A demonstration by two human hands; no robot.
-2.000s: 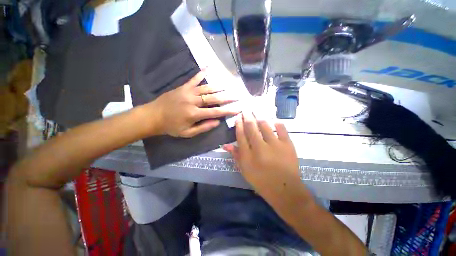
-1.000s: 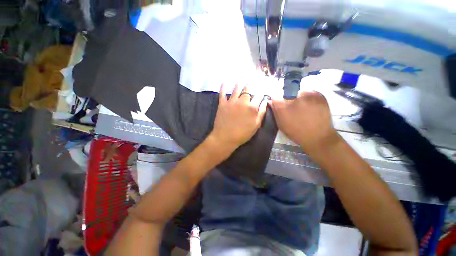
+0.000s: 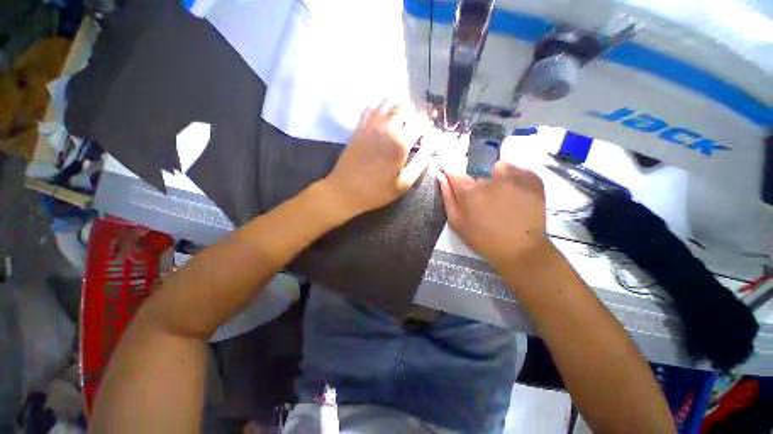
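The dark grey-brown garment panel (image 3: 381, 246) lies over the machine table and hangs over its front edge. A white cloth piece (image 3: 339, 76) lies against it, under the machine head. My left hand (image 3: 373, 161) presses on the cloth just left of the presser foot (image 3: 449, 127), fingertips washed out by the bright light. My right hand (image 3: 500, 208) holds the panel's right edge between thumb and fingers, just in front of the foot. The needle point is lost in glare. The white sewing machine (image 3: 661, 127) has a blue stripe.
A black bundle (image 3: 670, 271) lies right on the table, with dark snips (image 3: 576, 174) and a blue item (image 3: 576, 146) behind it. A ruler strip (image 3: 475, 280) runs along the front edge. A red basket (image 3: 127, 280) stands below left. A white pen-like item (image 3: 328, 411) is near the lap.
Since two seconds ago the panel has turned and its lower part sits further right. My right hand has moved up beside the foot and closed on the edge. My left hand has moved nearer the foot.
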